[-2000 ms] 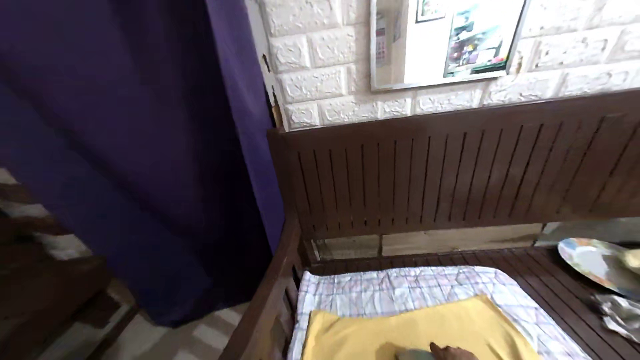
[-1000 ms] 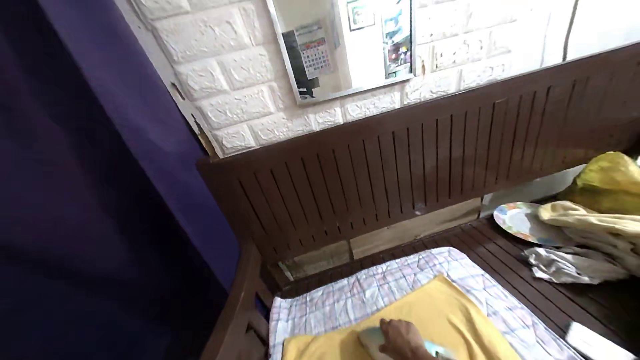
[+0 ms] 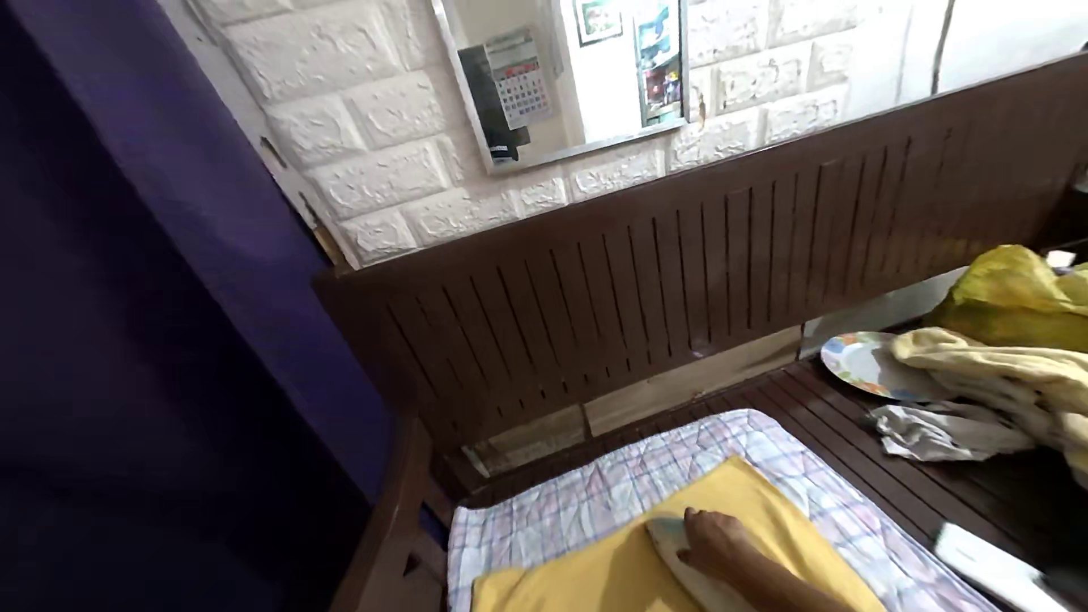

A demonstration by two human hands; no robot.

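Note:
My right hand comes in from the bottom right, its fingers closed around the handle of a clothes iron with a pale body and a bluish-green part near the front. The iron lies on a yellow cloth, its pointed front toward the bench back; the hand and forearm cover part of it. Under the cloth is a quilted plaid pad in white, pink and blue, spread on the seat of a dark brown wooden bench. My left hand is out of view.
The bench's armrest and a purple curtain stand at left. At right are a floral plate, a grey-white cloth, a pale yellow cloth, a yellow bag and a white object. A mirror hangs above.
The view has swung to the right. Since one second ago, my right hand and the iron have moved across the yellow cloth toward its far corner.

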